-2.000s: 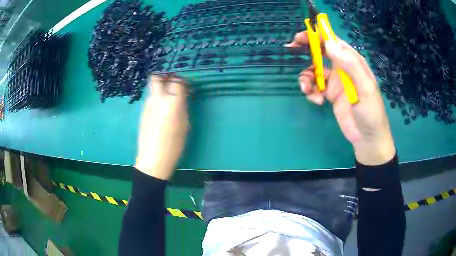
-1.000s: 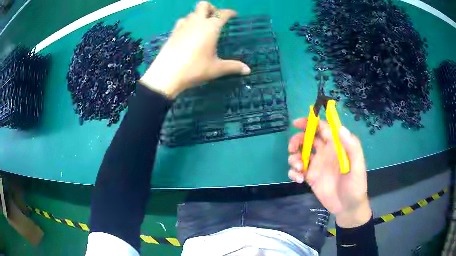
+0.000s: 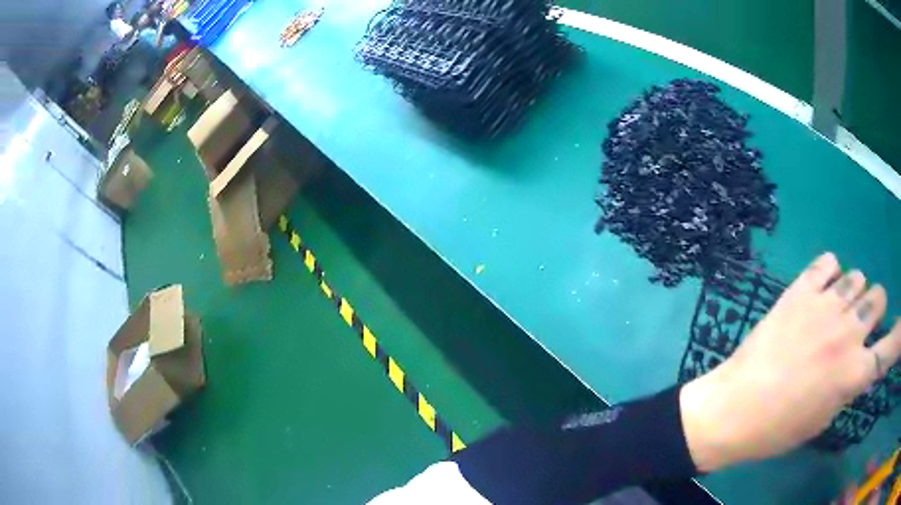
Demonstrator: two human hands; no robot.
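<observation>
My left hand [image 3: 790, 365] is bare and palm down over a black sprue frame [image 3: 726, 321] at the lower right. Its fingers are a little apart and hold nothing that I can see. The hand hides much of the frame. Yellow handles of the side cutters [image 3: 877, 485] show in the bottom right corner, cut off by the edge. I cannot make out my right hand there. A heap of small black cut parts [image 3: 682, 182] touches the frame's far side. A tall stack of black sprue frames [image 3: 474, 64] stands further left along the bench.
The green bench [image 3: 533, 256] has a pale strip [image 3: 692, 64] on its far side. Small orange-red parts [image 3: 299, 28] and blue items [image 3: 212, 18] lie far along it. Open cardboard boxes [image 3: 158, 360] and yellow-black tape [image 3: 368, 340] are on the floor. People [image 3: 148, 30] show blurred, far off.
The view has swung left, bringing the left stack and floor boxes in. The right heap has left the picture, and the cutters are now only at the corner. My left hand is still over the frame.
</observation>
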